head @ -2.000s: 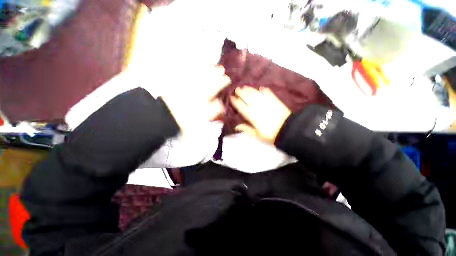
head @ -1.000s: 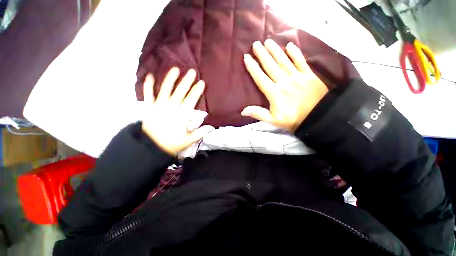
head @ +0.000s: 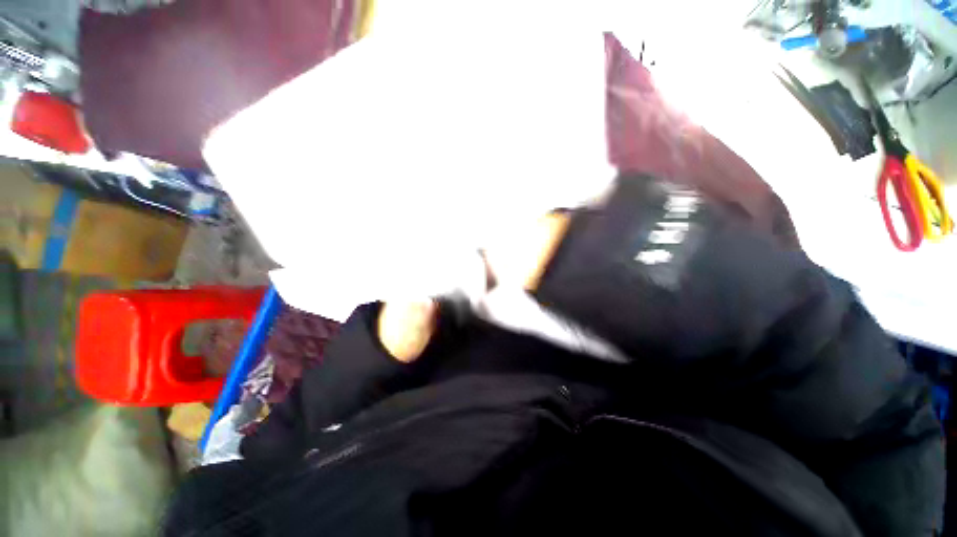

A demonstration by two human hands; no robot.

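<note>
The quilted panel (head: pixel 672 131) lies on the table in front of me, its maroon face showing at the right. White material, overexposed, covers the middle and hangs over the table's front edge. My right hand (head: pixel 523 252) is blurred at the near edge of the white material, its fingers hidden or washed out. My left hand (head: pixel 407 327) is low at the table's front edge, mostly hidden under the white material, with only its back near the cuff showing. I cannot tell whether either hand grips the cloth.
Scissors with red and yellow handles (head: pixel 911 201) lie at the right beside small black labels (head: pixel 846 117). More maroon fabric (head: pixel 199 79) lies at the upper left. A red plastic stool (head: pixel 131 346) and a cardboard box (head: pixel 115 236) are at the lower left, by a blue bar (head: pixel 241 362).
Both hands have left the maroon face and moved down to the near edge. The white material now covers much of the maroon. The view has shifted, showing more of the stool.
</note>
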